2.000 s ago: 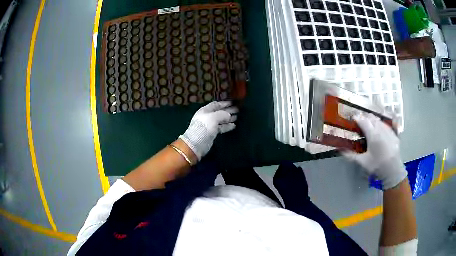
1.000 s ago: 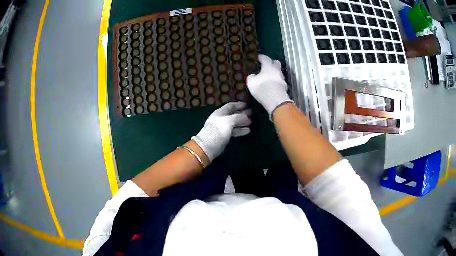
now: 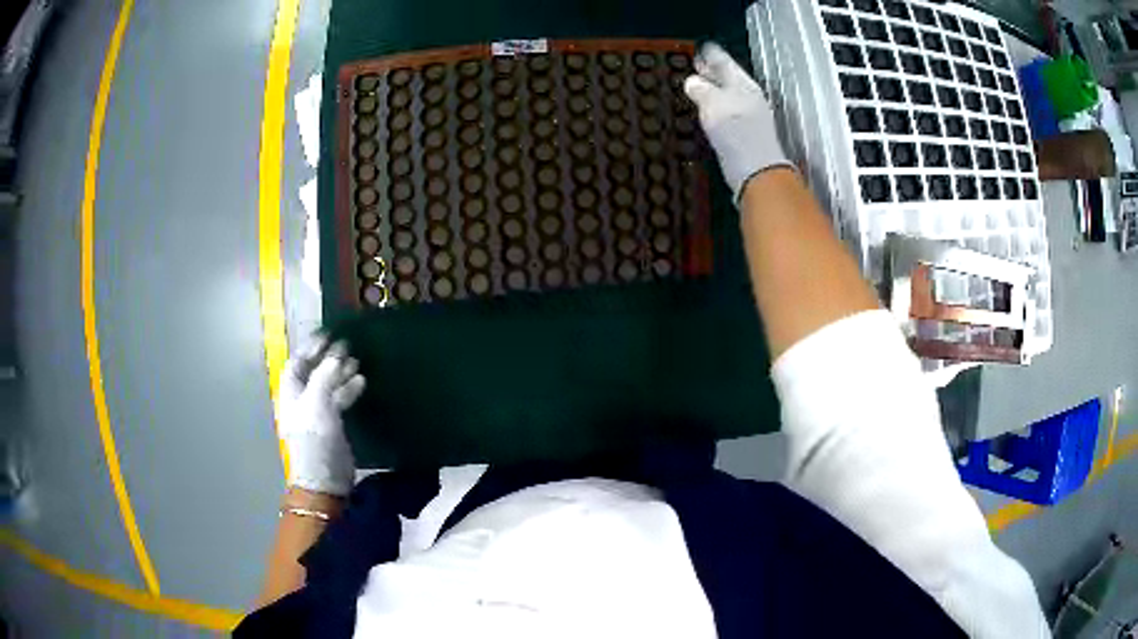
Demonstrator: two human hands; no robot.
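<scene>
The brown-red core carrier tray lies on the green bench mat with dark round-recessed cores in a grid and a white label on its far edge. Bright yellowish glints show at its near left corner. My right hand, in a white knit glove, has its fingertips at the tray's far right corner; whether they grip anything cannot be told. My left hand, also gloved and slightly blurred, is off the tray at the bench's near left edge, fingers apart, nothing visible in it.
Stacked white core trays stand at the right, dark cores in the far part of the top one. The handheld loading jig lies on its near part. A green object is on the grey side table. A blue crate is below.
My left hand has moved left, away from the tray's near edge. My right hand put down the jig, then moved from the tray's right side to its far right corner. The view has shifted.
</scene>
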